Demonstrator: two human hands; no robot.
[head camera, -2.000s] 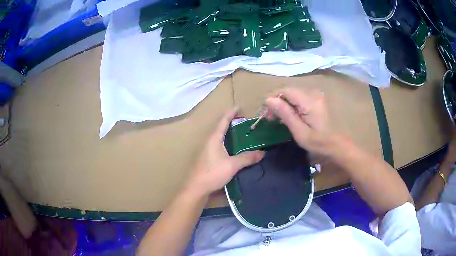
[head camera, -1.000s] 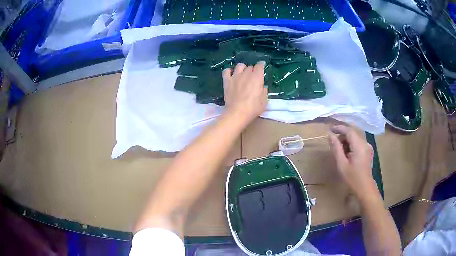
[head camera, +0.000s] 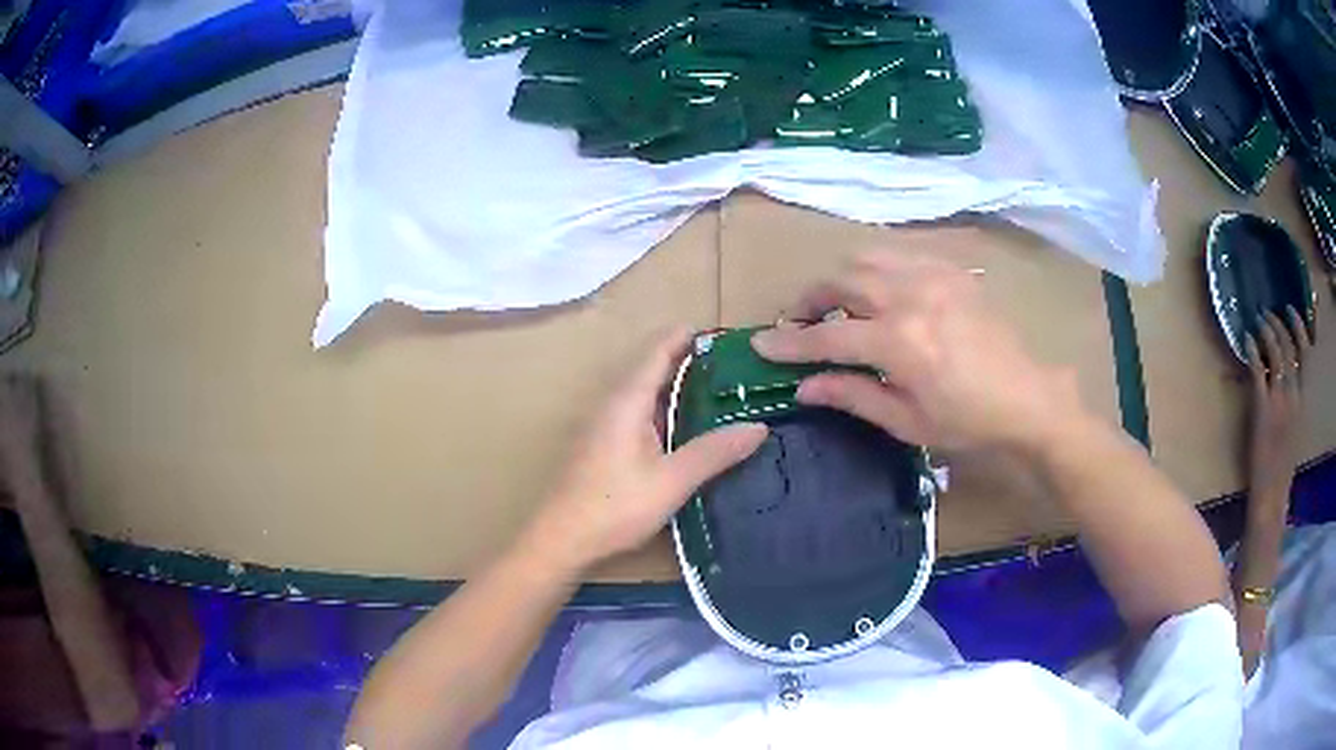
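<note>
The green case (head camera: 813, 542) lies at the bench's front edge, its dark inside facing up, with a pale rim and small round dots at the near end. My left hand (head camera: 623, 462) grips its left side, thumb over the inner edge. A glossy green panel (head camera: 744, 384) sits at the case's far end. My right hand (head camera: 938, 359) has its fingertips on this panel, partly hiding it. A short pale tip shows above the right hand; I cannot tell whether it is a stick. The glue cup is not visible.
Loose green panels (head camera: 733, 81) are piled on a white cloth (head camera: 440, 220) at the back. More cases (head camera: 1231, 110) lie at the back right. Another person's hand (head camera: 1278, 352) touches a case (head camera: 1257, 279) at right. Another person's arm is at far left.
My left hand has come back from the panel pile to the case. My right hand has moved left from the cup onto the panel, which now covers part of the case's far end.
</note>
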